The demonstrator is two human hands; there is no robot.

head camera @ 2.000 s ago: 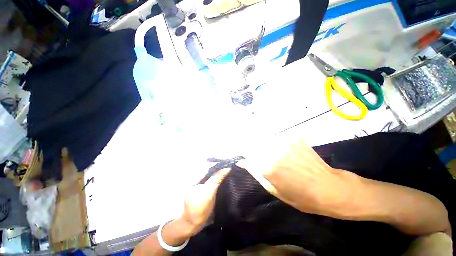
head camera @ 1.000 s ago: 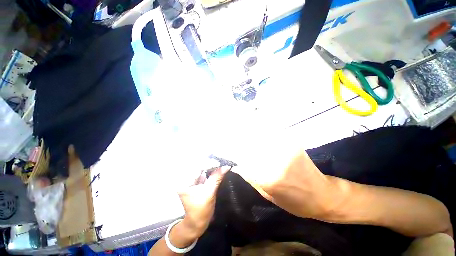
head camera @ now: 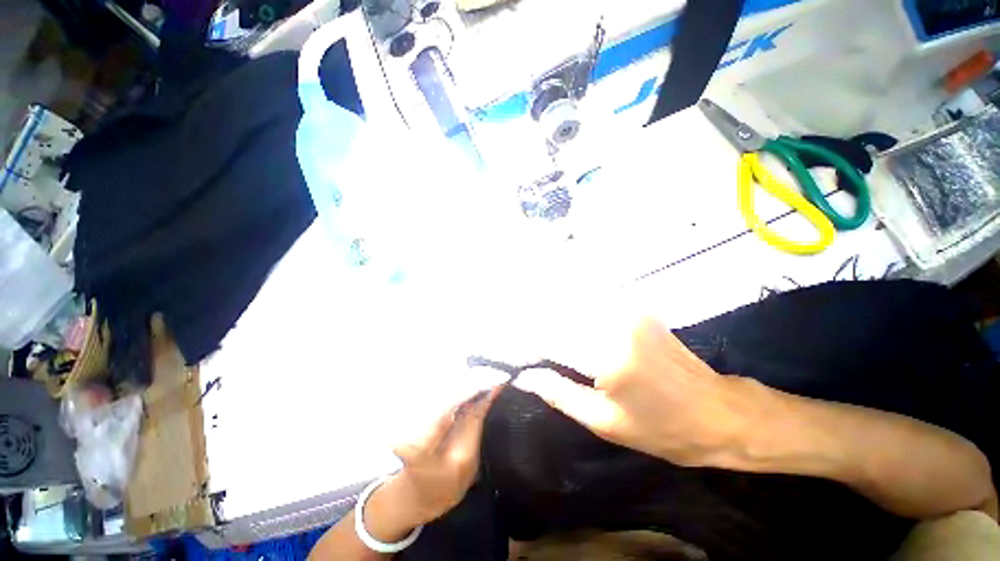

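Black cloth with a finely striped, shinier part hangs over the table's front edge and spreads right under my right forearm. My left hand, with a white band at the wrist, pinches the cloth's top edge at the lower centre. My right hand holds the same edge just beside it, the thumb close to the left fingers. Strong glare washes out parts of both hands. The sewing machine's needle area is beyond the hands, and the cloth is apart from it.
Scissors with yellow and green handles lie right of the needle. A tray of small metal bits is at the far right. A black cloth pile lies at the left, above brown cardboard. A black strap hangs over the machine arm.
The fingers of both hands have shifted along the cloth edge and now meet closely. The right thumb has come into view on the edge. The view has shifted slightly.
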